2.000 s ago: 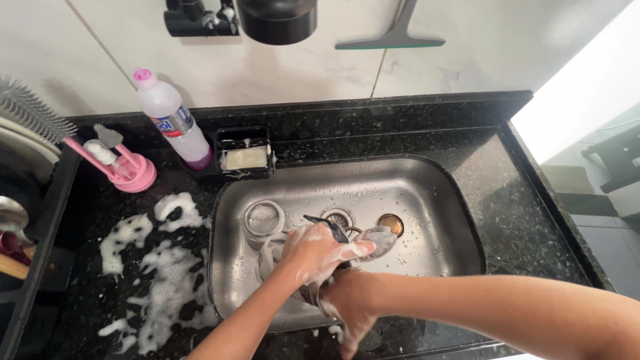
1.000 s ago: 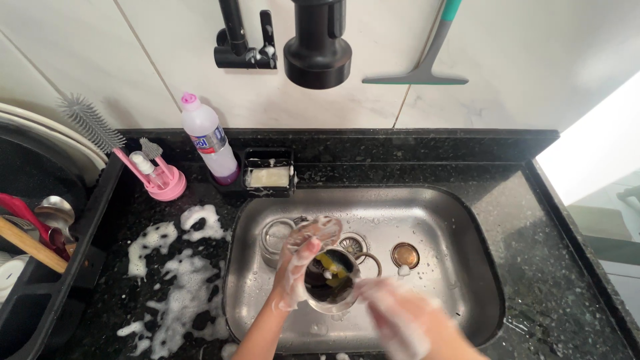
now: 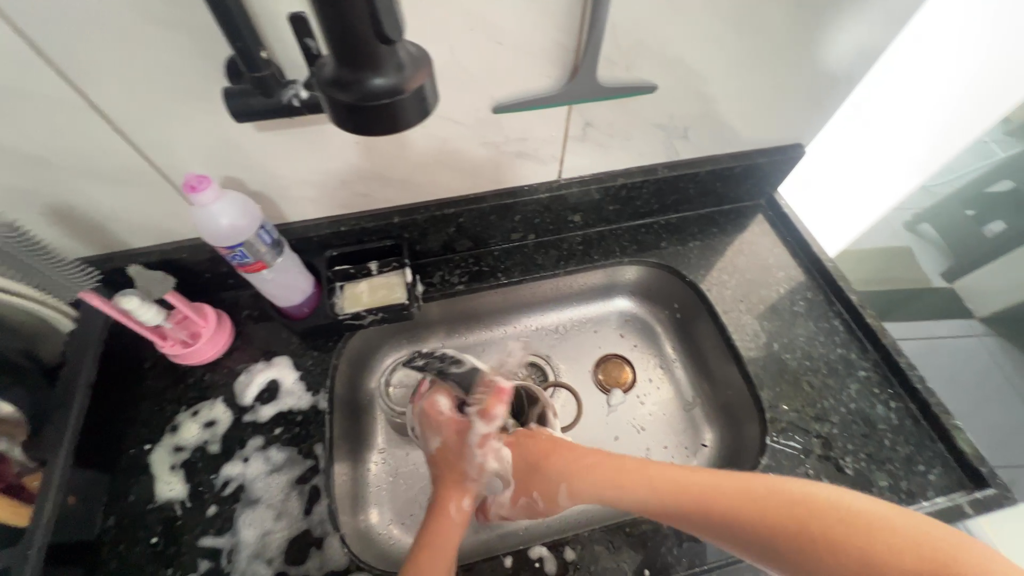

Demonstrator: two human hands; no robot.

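Both hands are soapy and close together over the left half of the steel sink. My left hand grips a black, foam-covered handle-like piece. My right hand is beside it, against a round metal vessel with a dark inside; its fingers are largely hidden, so its grip cannot be told. Under and beside the hands lie a round metal container, the drain strainer and a metal ring. A copper-coloured round lid rests on the sink floor to the right.
Foam lies on the black granite counter at left. Behind it stand a pink brush holder, a detergent bottle and a soap dish with a bar of soap. A black faucet hangs above; a squeegee is on the wall.
My right hand, blurred at the right of the vessel one second ago, is now close against my left hand. The black piece shows in my left hand. The view has shifted.
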